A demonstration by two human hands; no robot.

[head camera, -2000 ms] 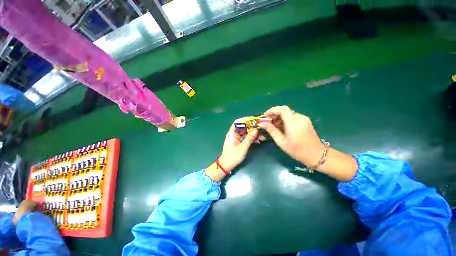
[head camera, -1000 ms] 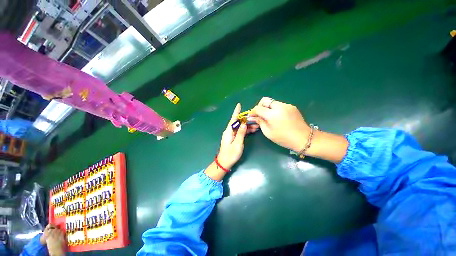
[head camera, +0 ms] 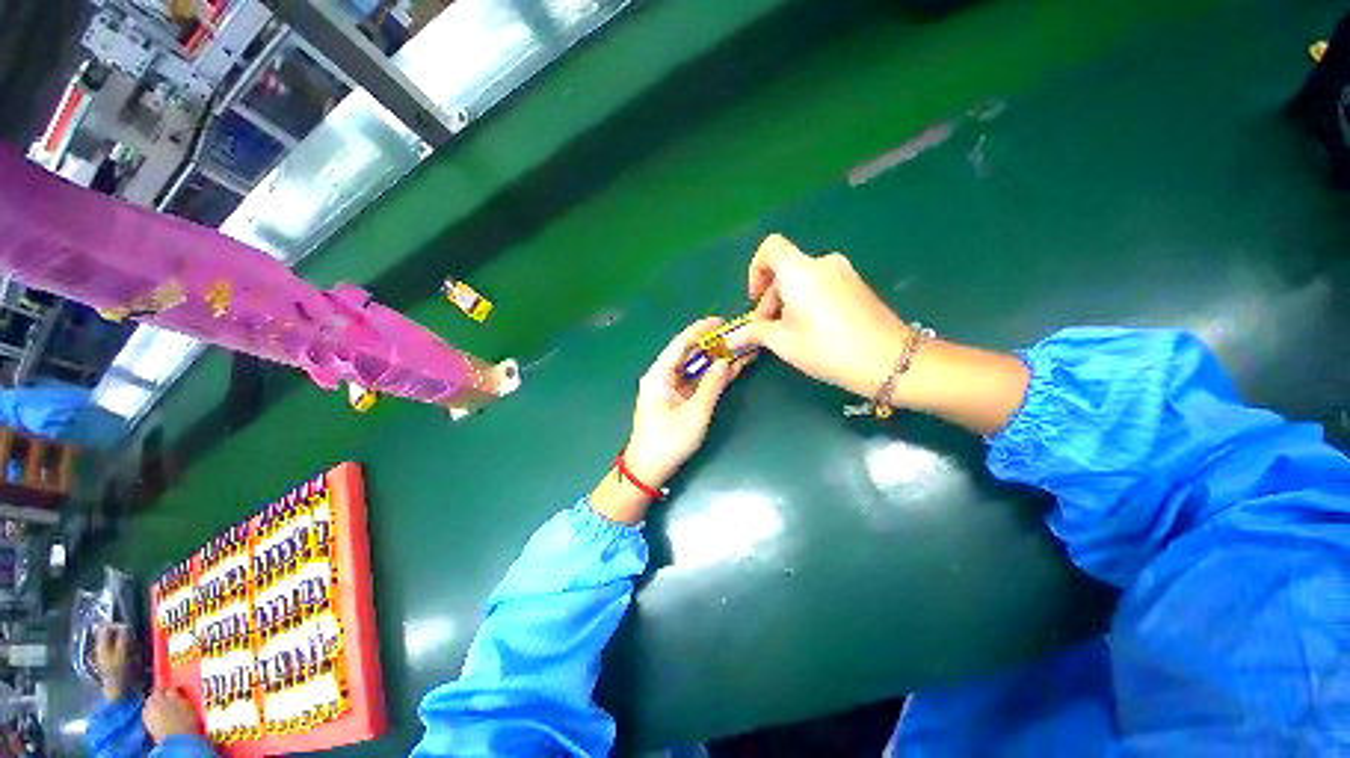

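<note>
A small yellow unit [head camera: 726, 342] with a dark end is held between both hands above the dark green bench. My left hand [head camera: 678, 403] grips its dark end between thumb and fingers. My right hand [head camera: 817, 314] pinches the other end at the fingertips. The fingers hide part of the unit. Another small yellow unit [head camera: 468, 299] with a pale face lies singly on the green belt beyond my hands.
A pink-wrapped post [head camera: 385, 344] slants in from the left, with a yellow unit [head camera: 363, 397] partly behind it. A red-orange tray [head camera: 360, 622] with rows of units is at lower left. Another person's hands [head camera: 170, 715] are beside it. A dark object [head camera: 1325, 119] is at far right.
The view has shifted, so the post, belt unit and bench sit differently in the picture. Both hands still hold the unit, with finger positions changed. The other person's hands have moved at the tray.
</note>
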